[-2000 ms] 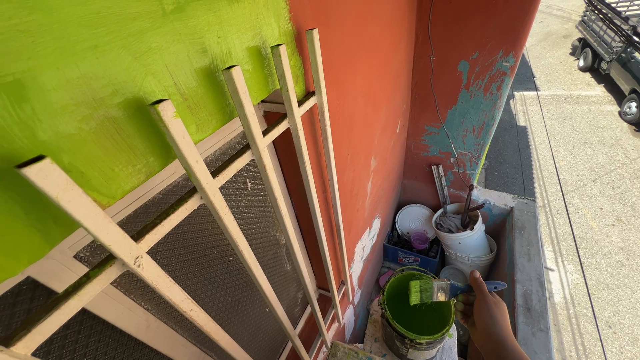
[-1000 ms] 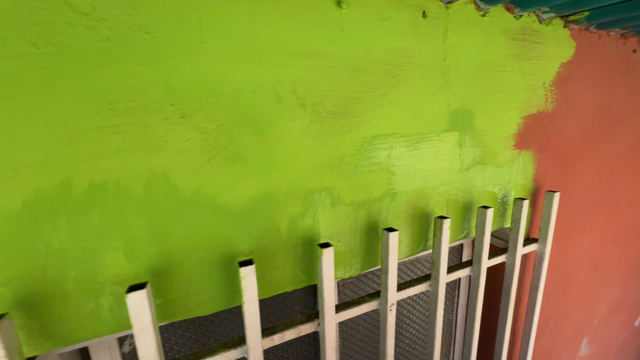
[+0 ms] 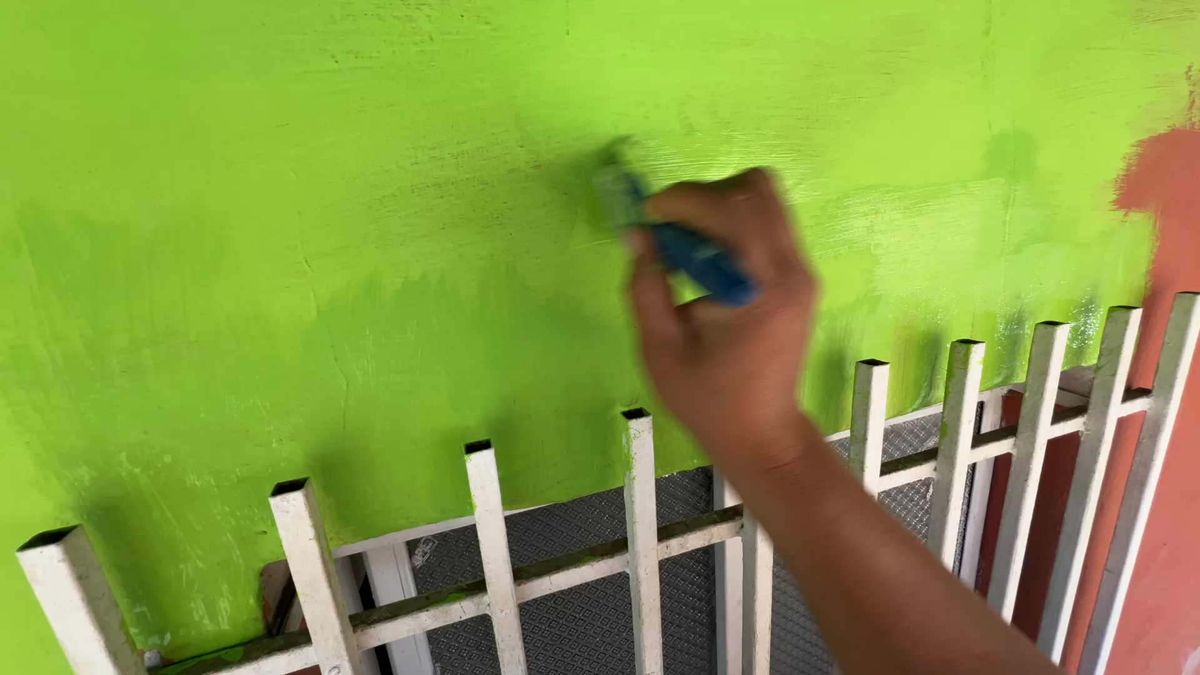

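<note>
My right hand (image 3: 727, 319) grips the blue handle of a paintbrush (image 3: 698, 258), blurred by motion. Its green-coated bristles lie against the wall painted lime green (image 3: 422, 187), near the middle of the view. Shiny, wet-looking streaks run over the paint to the right of the brush. The forearm reaches up from the lower right, in front of the white metal window bars. My left hand is not in view.
A white metal grille (image 3: 642, 544) with open-topped square bars spans the lower view, in front of a window with patterned panes (image 3: 572, 581). Bare red-orange wall (image 3: 1172, 525) shows at the right. Green paint spots mark some bars.
Two seconds ago a hand held the brush at a bucket of green paint; one second ago no hand showed. Now my right hand has the brush on the green wall. The view has swung to the wall.
</note>
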